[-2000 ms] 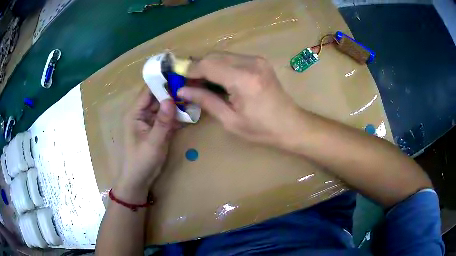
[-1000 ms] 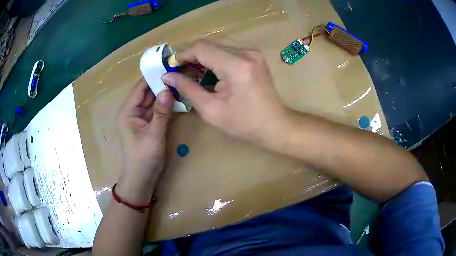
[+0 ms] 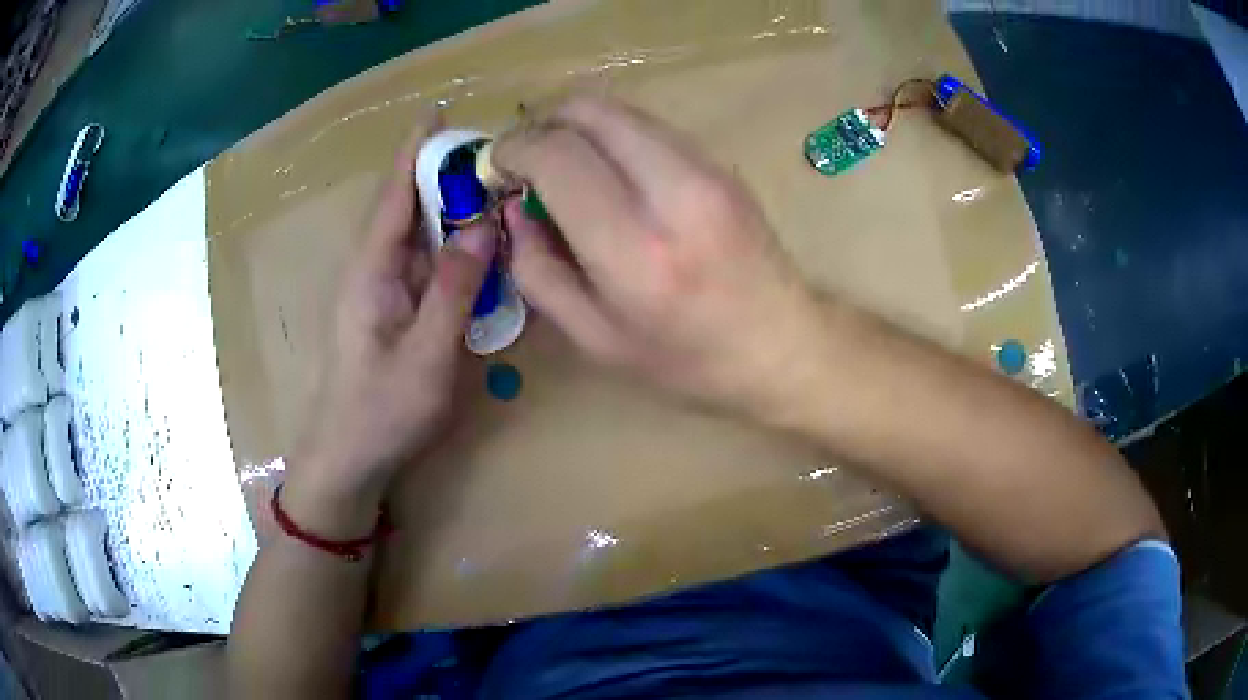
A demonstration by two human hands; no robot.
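Observation:
My left hand (image 3: 397,328) holds a white housing shell (image 3: 496,332), its hollow side up, with the thumb over its middle. A blue battery cell (image 3: 463,194) lies inside the shell. My right hand (image 3: 643,260) is at the shell's upper right side, with a pale finger cot on a fingertip. Its thumb and fingers pinch a green circuit board (image 3: 534,205), mostly hidden, with thin wires running toward the cell. A second battery-and-board set lies at the mat's upper right: green board (image 3: 843,142), thin wires and blue cell with brown pad (image 3: 985,126).
White shells (image 3: 48,451) stand in rows on a white sheet (image 3: 151,410) at left. The green belt (image 3: 178,110) carries a filled shell (image 3: 78,172) and another battery set at top. Teal dots (image 3: 504,382) mark the brown mat (image 3: 657,492). A cardboard carton is at lower left.
The shell has been turned so that its open side faces up more and shows the blue cell. The green board now shows at my right fingertips. The parts on the belt have shifted left.

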